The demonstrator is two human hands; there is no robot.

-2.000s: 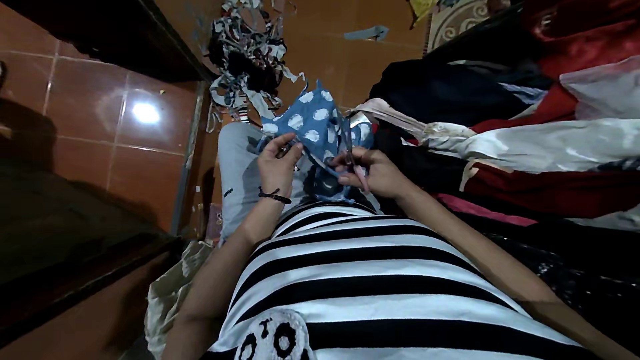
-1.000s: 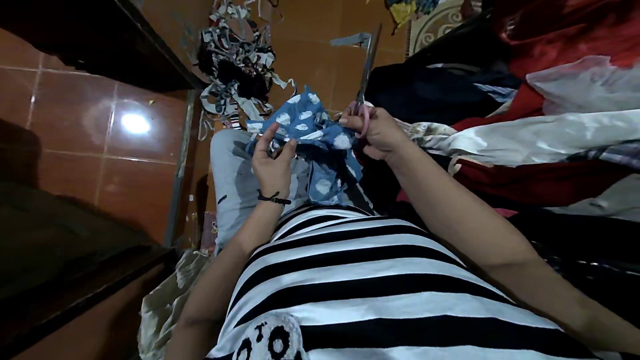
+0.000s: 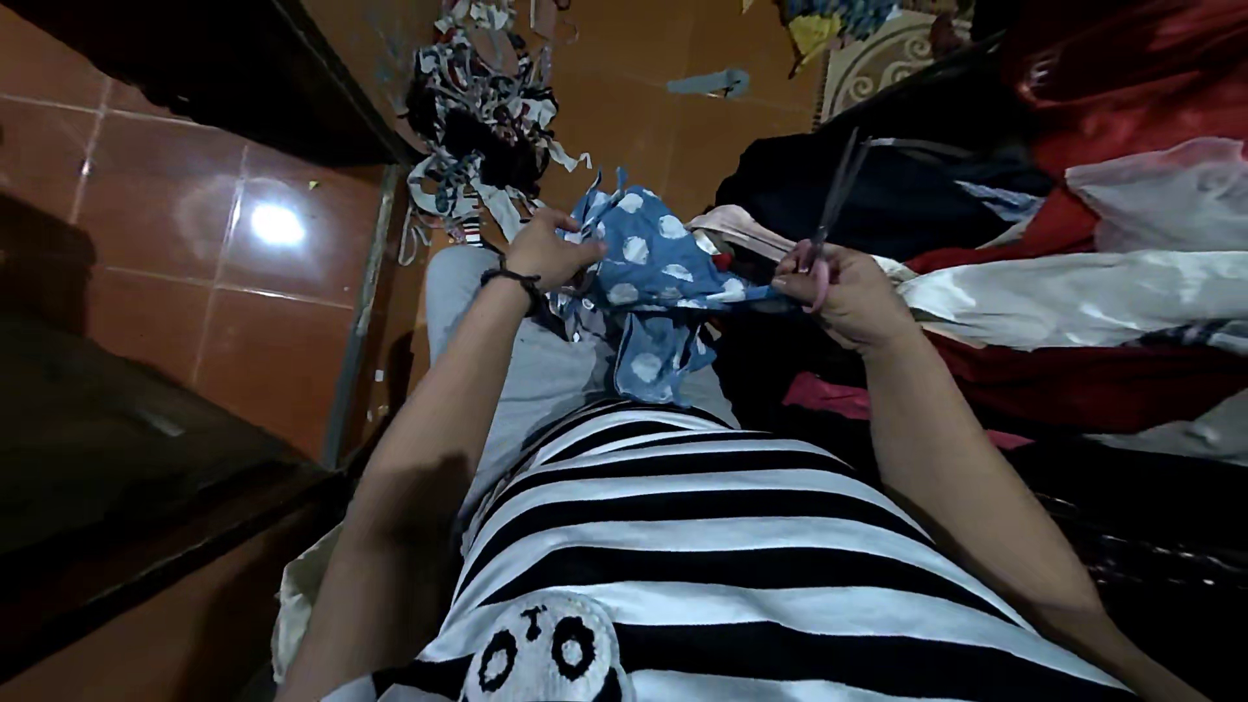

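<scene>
A blue cloth with white spots is stretched between my two hands above my lap, and a lower flap of it hangs against my grey trousers. My left hand grips its left edge between thumb and fingers. In my right hand is a pair of scissors with pink handles, blades pointing up and away from me. The same hand pinches the narrow right end of the cloth at its fingertips. Whether the blades are fully closed is hard to tell.
Cut fabric strips lie heaped on the tiled floor beyond my left hand. A small grey scrap is farther off. Piled garments, among them a long white cloth, spread at the right. A dark wooden frame edge stands at the left.
The spotted cloth, bunched a second ago, is now spread out between my hands. My right hand with the scissors has moved right, away from my left hand.
</scene>
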